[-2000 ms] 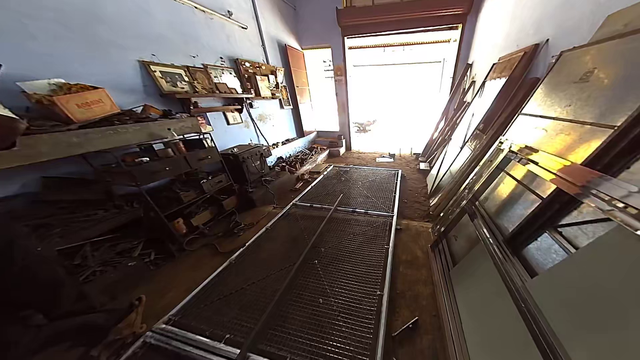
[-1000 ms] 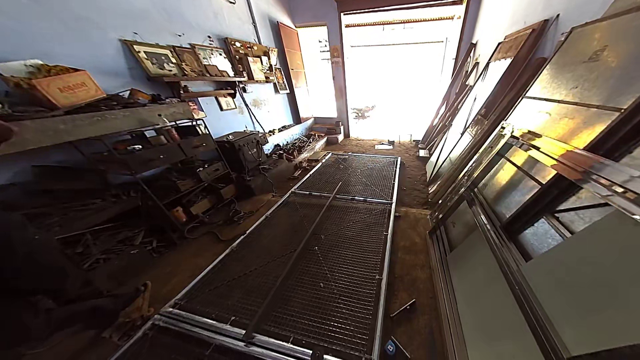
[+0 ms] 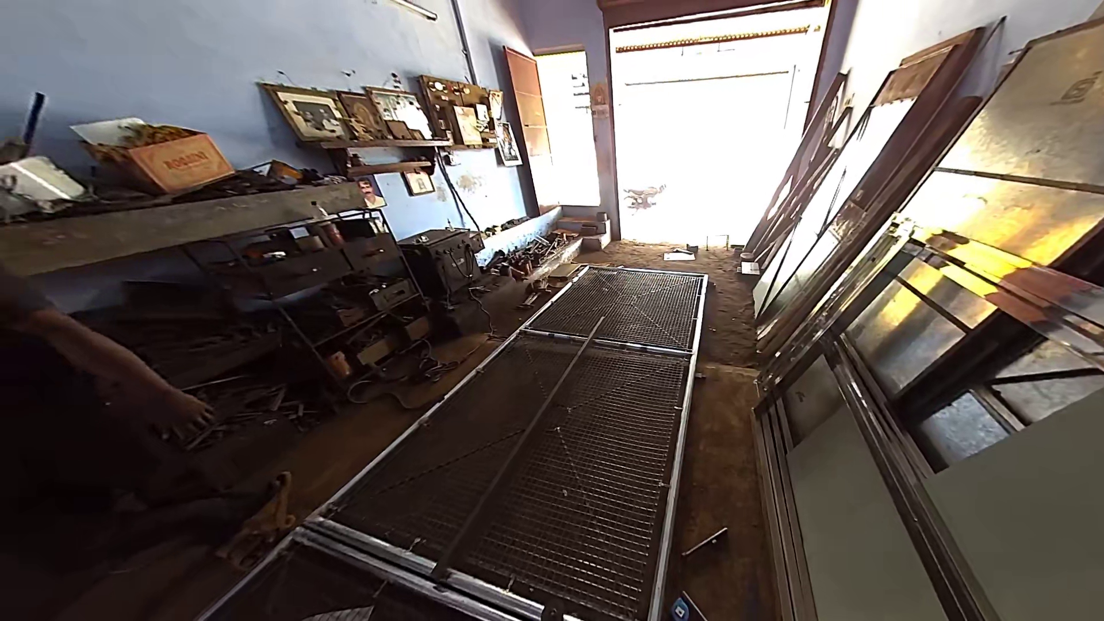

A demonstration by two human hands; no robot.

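Neither my left hand nor my right hand is in view. A long metal frame with wire mesh (image 3: 604, 431) lies low down, running from the bottom edge toward the doorway. Across its mesh a narrow dark metal bar (image 3: 522, 444) rests diagonally. On the floor right of the frame is a small metal piece (image 3: 705, 542), with a dark object bearing a blue patch (image 3: 681, 609) at the bottom edge. At the left, another person's bare forearm and hand (image 3: 183, 412) reach out, fingers spread, left of the frame; the body is in deep shadow.
Glazed metal frames (image 3: 862, 483) and long panels lean along the right wall. On the left stand a cluttered concrete shelf (image 3: 172, 226), a dark rack with drawers (image 3: 293, 274) and a dark boxy machine (image 3: 440, 263). Cables (image 3: 427, 366) lie on the floor. A bright doorway (image 3: 711, 138) is at the back.
The other person's forearm and hand have come into view at the left. The mesh frame and the bar across it have stayed in place.
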